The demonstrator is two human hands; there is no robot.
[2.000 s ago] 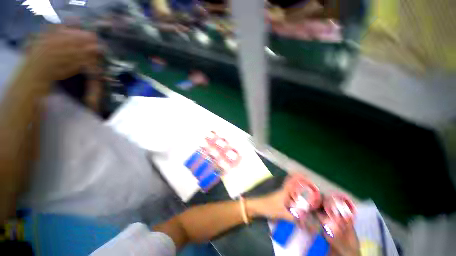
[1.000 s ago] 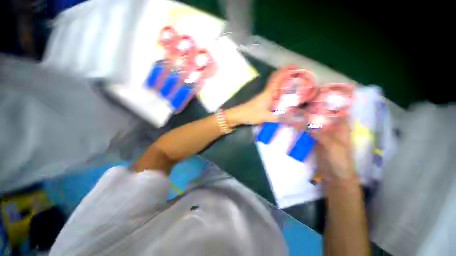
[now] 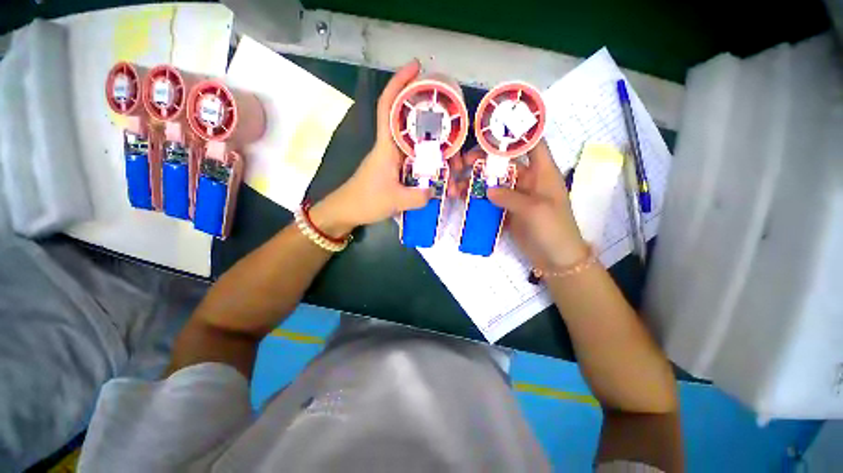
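Observation:
My left hand [image 3: 374,185] holds a pink fan half-assembly [image 3: 423,214] by the handle, thumb on its circuit board; its round head is up, with a grey square centre and a blue battery below. My right hand [image 3: 541,203] holds a second fan half-assembly [image 3: 481,222] beside it, with a white centre and a blue battery. The two stand side by side, heads close but apart. Both are over the dark green bench [image 3: 347,268] and the printed record sheet [image 3: 490,309]. My fingers behind the handles are partly hidden.
Three more fan half-assemblies [image 3: 211,189] lie in a row on white foam [image 3: 92,208] at left. A yellow-edged paper [image 3: 287,120] lies beside them. A blue pen [image 3: 633,143], a greyish pen [image 3: 634,208] and a sticky note [image 3: 596,185] lie on the sheet. Foam trays [image 3: 730,222] stand at right.
The view has turned down and become sharp. Both fans are still in my hands, now upright and nearer the picture's middle. The three other fans appear farther left.

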